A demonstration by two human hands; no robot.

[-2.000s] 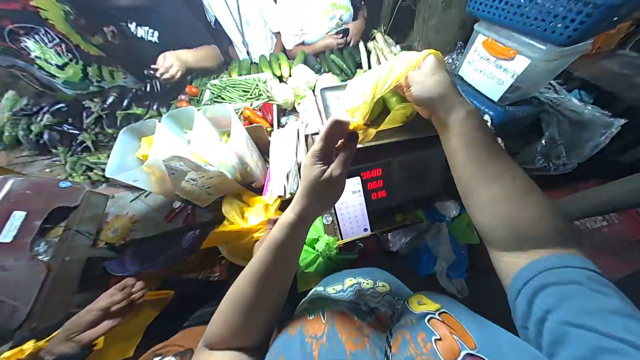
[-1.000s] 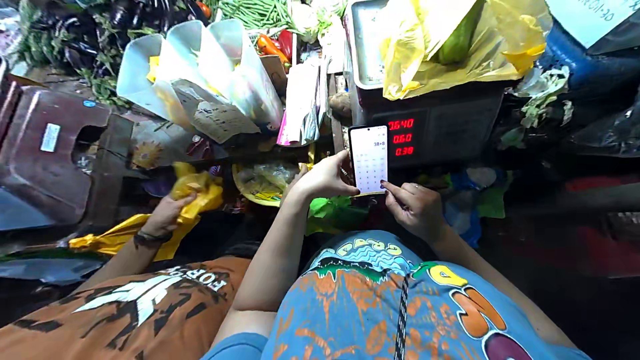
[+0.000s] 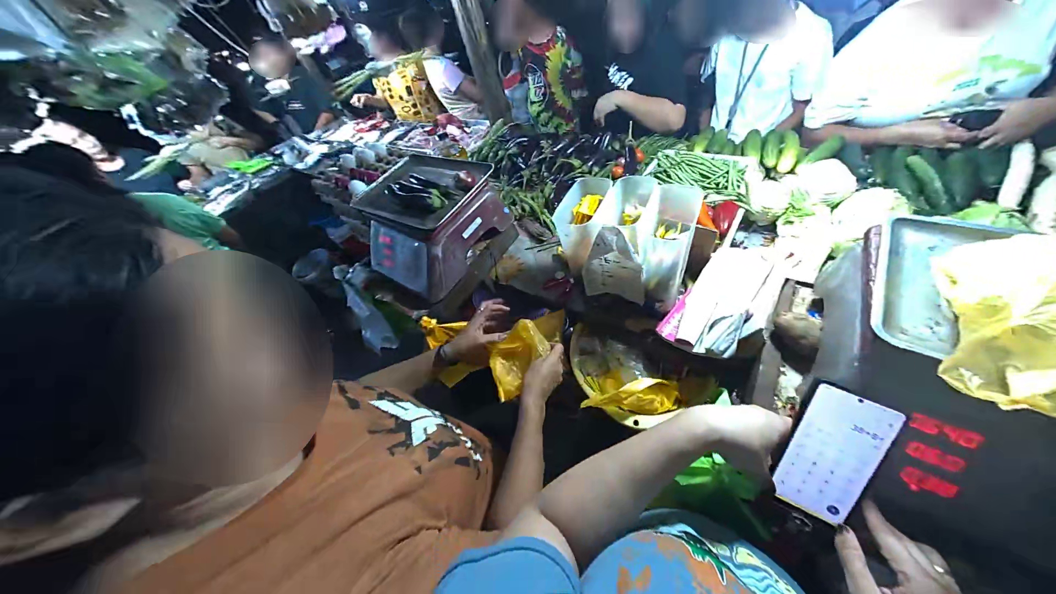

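My left hand (image 3: 747, 433) holds a smartphone (image 3: 840, 452) by its left edge; its lit screen shows a calculator. At the phone's lower right corner is my right hand (image 3: 895, 553), fingers spread, a fingertip at or near the screen. Behind the phone stands a dark digital scale (image 3: 990, 462) with red digits. On its metal tray (image 3: 912, 285) rests a yellow plastic bag (image 3: 1002, 322); its contents cannot be made out in this view. To the left, a person in an orange shirt (image 3: 371, 495) holds another yellow plastic bag (image 3: 521, 355) in both hands.
A round yellow basket (image 3: 582, 363) with plastic bags lies left of my forearm. Beyond it stand white plastic containers (image 3: 623, 239) and a second scale (image 3: 445, 239) bearing eggplants. Green beans (image 3: 701, 177), cucumbers (image 3: 771, 150) and cabbages (image 3: 866, 216) cover the stall, with several people behind it.
The view has swung far to the left. Two seconds ago my right hand held up the yellow bag at the scale; since one second ago both hands have stayed at the phone.
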